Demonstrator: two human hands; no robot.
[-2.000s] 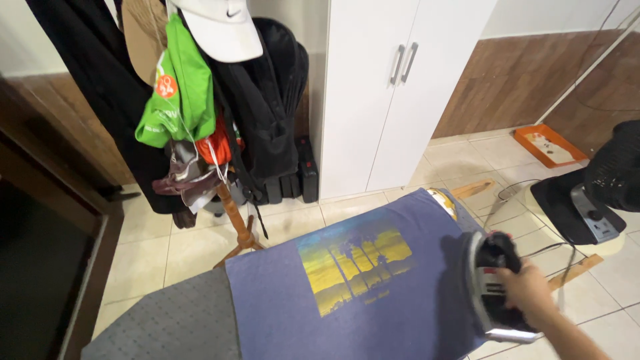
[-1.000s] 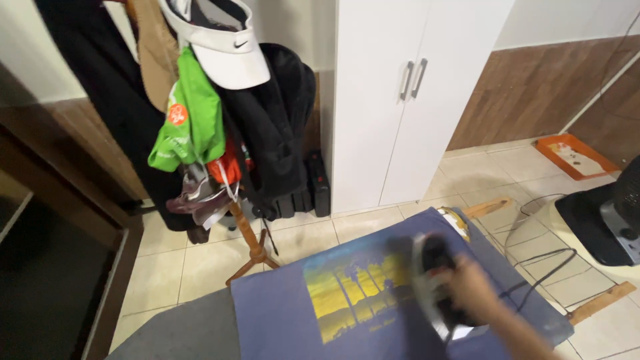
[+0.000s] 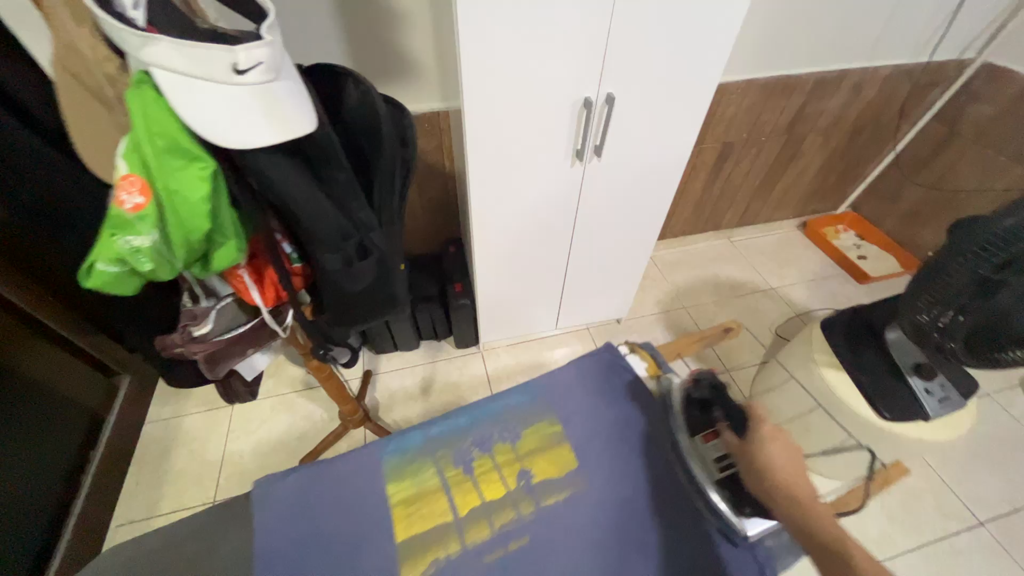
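Observation:
My right hand (image 3: 760, 456) grips the black handle of a clothes iron (image 3: 708, 456) at the right end of an ironing board. The iron is tilted, its metal rim toward the left; whether its soleplate touches the cloth I cannot tell. Beneath and left of it, a blue-purple T-shirt (image 3: 320, 512) with a yellow palm-tree print lies spread over the board. The grey board cover (image 3: 184, 540) shows at the lower left. My left hand is not in view.
A wooden coat stand (image 3: 328, 384) holds a white visor (image 3: 232, 88), a green bag (image 3: 168, 208) and dark bags. Behind the board stands a white cabinet (image 3: 528, 184). To the right are a black fan (image 3: 920, 344) on a round cream base and an orange tray (image 3: 848, 240). The iron's cord (image 3: 868, 480) loops beside the board.
My right hand and the iron went from the shirt's right end left to beside the print, and are now back at the right end. The shirt remains spread on the board.

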